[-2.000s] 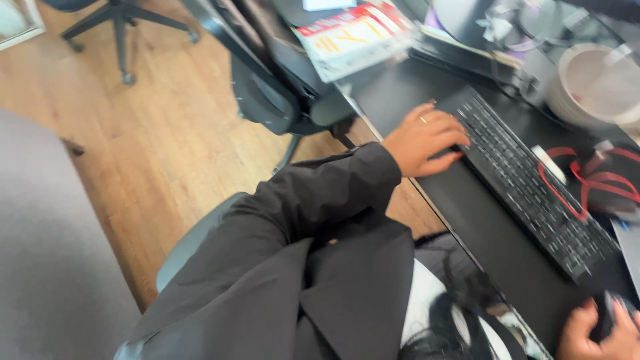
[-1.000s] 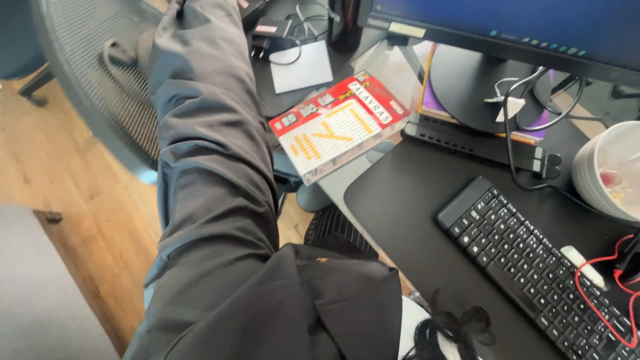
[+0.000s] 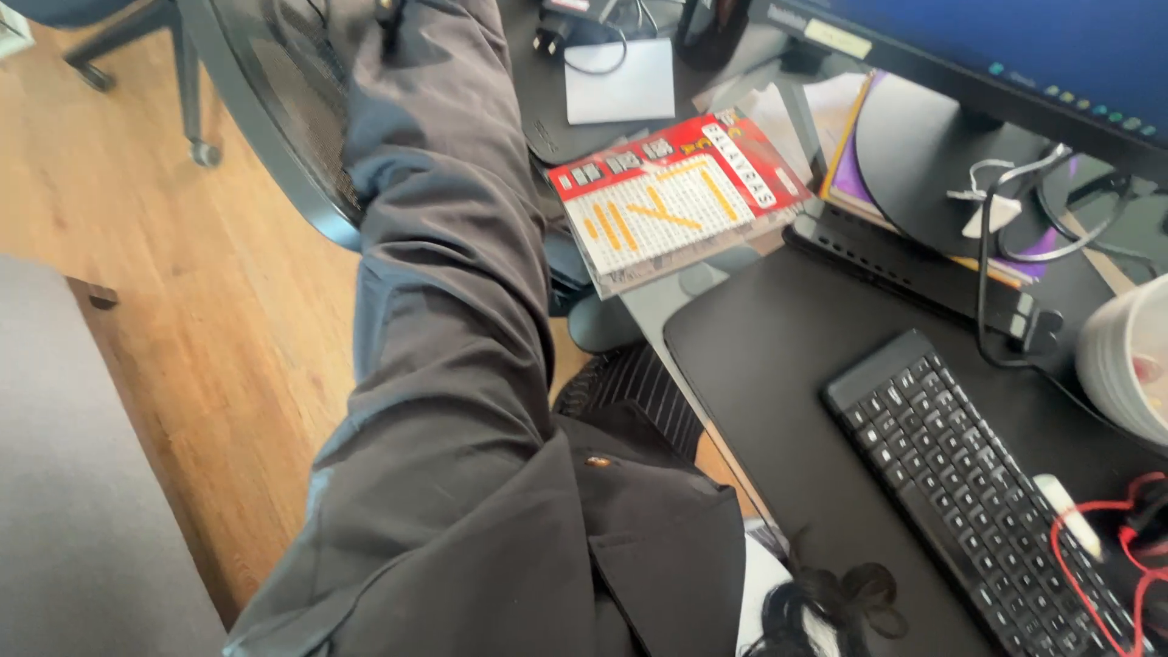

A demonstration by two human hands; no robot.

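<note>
My left arm, in a dark sleeve, stretches up to the top edge of the view, past the mesh back of an office chair (image 3: 274,55); the left hand itself is outside the frame. My right hand is out of view too. To the right of the sleeve lies a red and white word-puzzle magazine (image 3: 662,196). A white square of paper (image 3: 620,82) is just above it, with a black cable and plug (image 3: 552,38) at its upper edge. The black keyboard (image 3: 976,493) rests on the black desk mat (image 3: 730,338), and no hand touches it.
A monitor (image 3: 912,55) stands on a round black base over purple and yellow folders. A black bar-shaped device (image 3: 894,265) lies before it. At the right are a white tub (image 3: 1113,356), a red cable (image 3: 1058,538) and a white stick-like item (image 3: 1068,516). A grey panel (image 3: 82,456) is at the left.
My left hand was at the keyboard's upper end two seconds ago; the arm has since swung up and left, out of view. My right hand, seen then at the lower right, has left the view.
</note>
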